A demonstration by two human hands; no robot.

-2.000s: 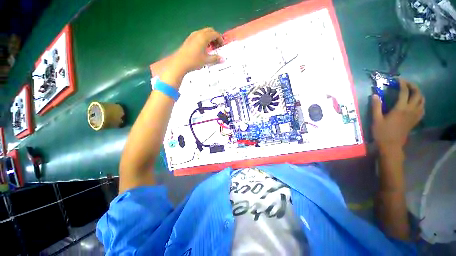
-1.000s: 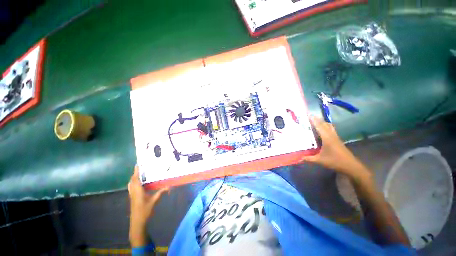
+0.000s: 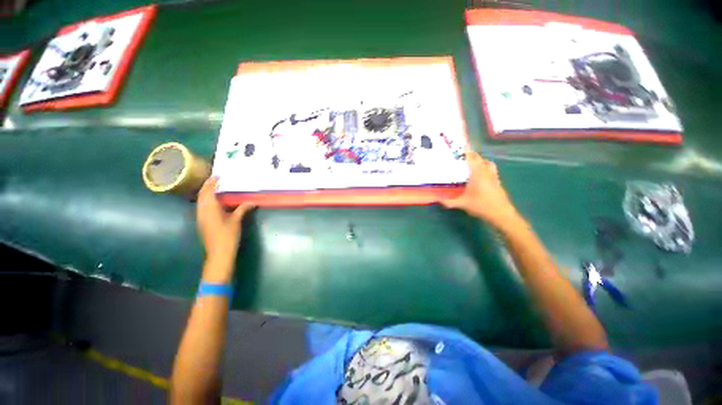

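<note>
A white panel (image 3: 269, 91) on a red-orange pad (image 3: 340, 197) lies across the green bench in front of me. It carries a blue motherboard (image 3: 368, 150) with a black fan (image 3: 379, 120) and black and red cables on its left. My left hand (image 3: 220, 219) grips the near left corner of the panel and pad. My right hand (image 3: 480, 190) grips the near right corner. Both thumbs rest along the pad's near edge. The fingers are partly hidden at the corners.
Another unit (image 3: 507, 87) lies at the back right, and one (image 3: 99, 55) at the back left. A yellow cylinder (image 3: 186, 171) stands beside the panel's left edge. Blue-handled cutters (image 3: 606, 288), thin black bits and a clear parts bag (image 3: 661, 216) lie at the right.
The cutters left my right hand, then both hands took the near corners. The panel and pad have moved away from my body, further onto the bench.
</note>
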